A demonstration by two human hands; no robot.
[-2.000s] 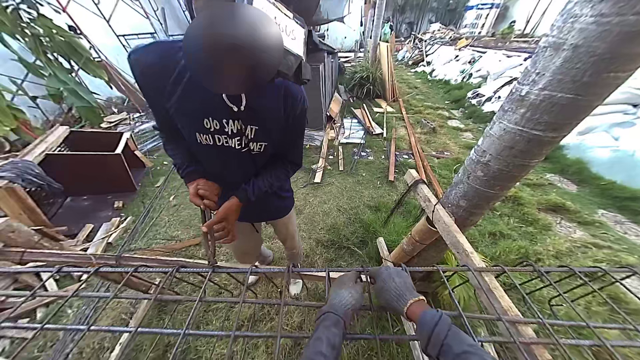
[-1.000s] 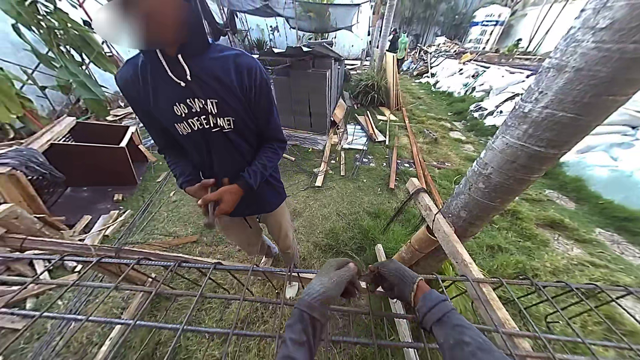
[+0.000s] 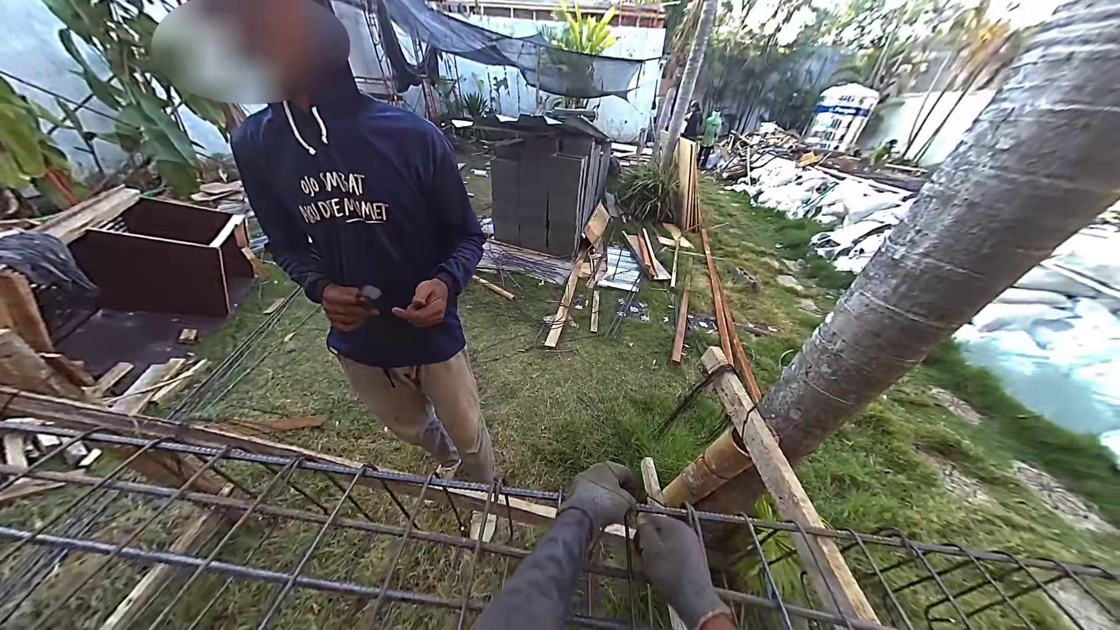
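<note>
A cage of steel reinforcing bars (image 3: 289,576) with wire-thin crossing stirrups spans the bottom of the head view. My left hand (image 3: 602,497), in a grey glove, is curled at the cage's far top bar. Close to its right, my right hand (image 3: 672,553), also gloved, is bent against the same bar and a stirrup. What lies inside the fingers of either hand is hidden, so their grip cannot be told. Beyond the cage at the left stands a person (image 3: 376,219) in a dark blue hoodie, holding a small object that is too blurred to name.
A leaning palm trunk (image 3: 919,262) rises at the right, beside a wooden post (image 3: 787,490) and a bamboo pole (image 3: 704,468). A long timber (image 3: 219,442) runs along the cage. A dark wooden box (image 3: 157,271) and loose boards (image 3: 569,302) lie on the grass.
The other person's hands have moved apart from each other. My right hand has turned downward and come to the near side of the top bar. The view has tilted and shifted somewhat.
</note>
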